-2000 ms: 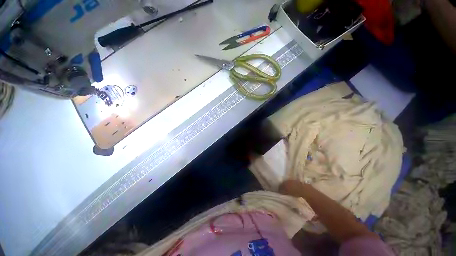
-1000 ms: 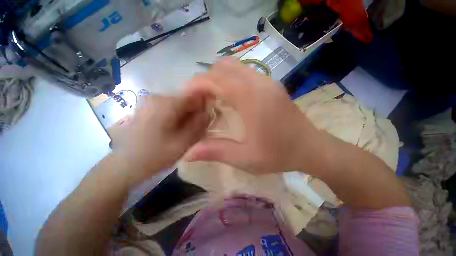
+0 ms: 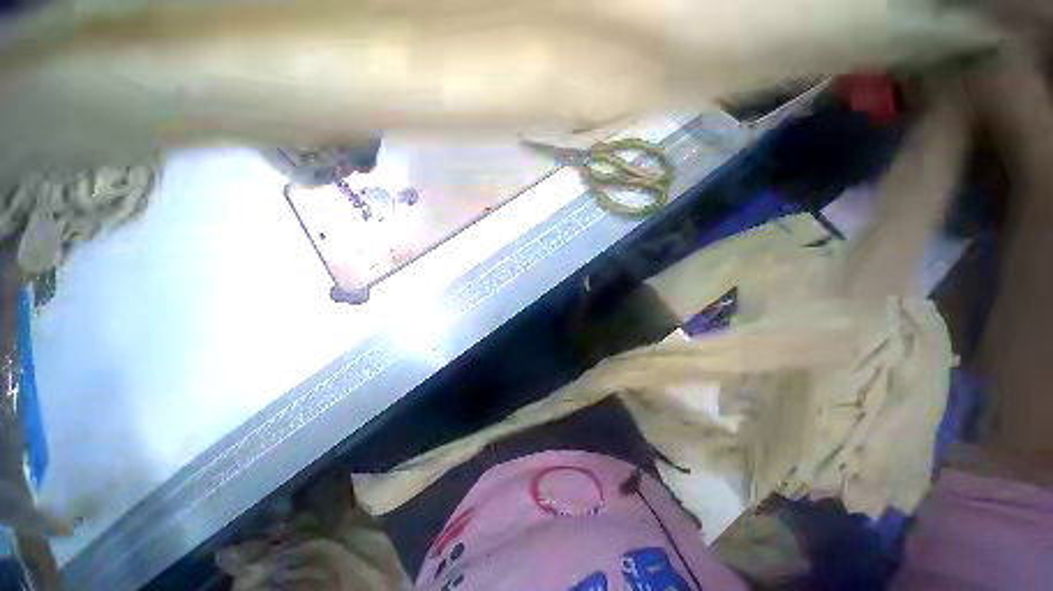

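A cream fabric panel (image 3: 497, 69) stretches, raised and blurred, across the top of the view, very close to the camera. My right hand (image 3: 999, 75) is blurred at the top right, where the panel's end meets it; it appears to hold the panel. My left hand is not in view. Below the panel, the sewing machine's presser foot and needle area (image 3: 352, 196) shows under the bright lamp, with no cloth under it. The upper machine head is hidden by the panel.
Olive-handled scissors (image 3: 629, 177) lie right of the needle. A ruler tape (image 3: 508, 277) runs along the table's front edge. A cream heap (image 3: 854, 404) lies at the right, with a strip reaching across my lap. Rumpled cloth (image 3: 87, 208) lies at the far left.
My hands, close together before the machine a second ago, have parted; my right has moved up and right. The panel is now spread across the top. A cream strip now crosses my lap.
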